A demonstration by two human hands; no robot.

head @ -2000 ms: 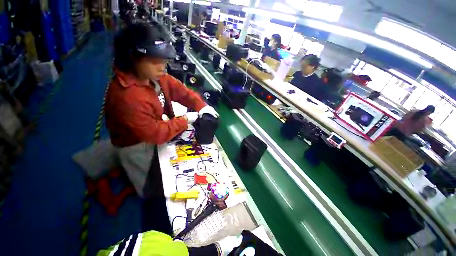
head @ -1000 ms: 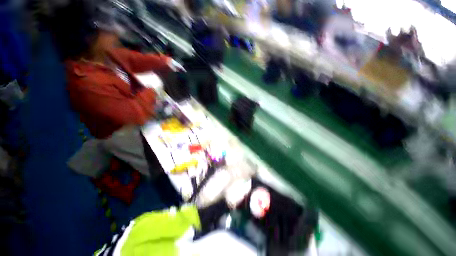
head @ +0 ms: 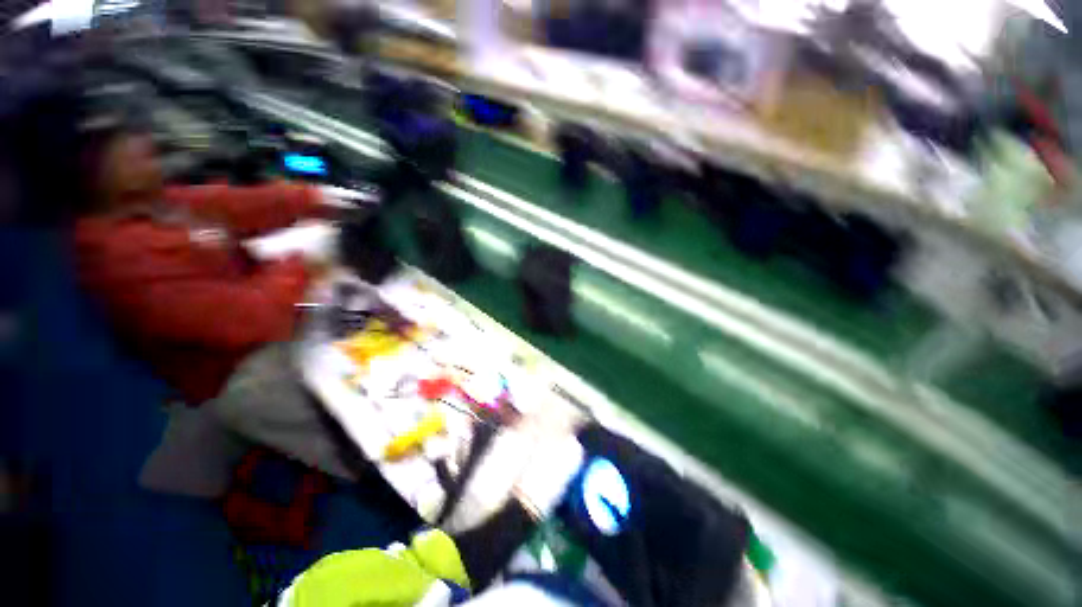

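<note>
A black speaker unit (head: 682, 534) is at the lower middle, over the near end of the white bench. Its round face (head: 606, 496), lit white and blue, points left and up. My left hand (head: 548, 470), in a white glove, is blurred and lies against the face end of the unit, holding it; its fingers are not clear. My yellow-green sleeve (head: 374, 577) is at the bottom edge. My right hand is not in view.
A co-worker in a red-orange jacket (head: 178, 285) handles a black unit at the left. A yellow block (head: 414, 438), a red item (head: 438, 389) and leads lie on the white bench. Another black unit (head: 547, 289) stands on the green conveyor (head: 759, 409).
The view has swung right and down. The unit at my left hand has come further into view, its face now white-blue instead of reddish. The co-worker and bench have shifted left in the picture.
</note>
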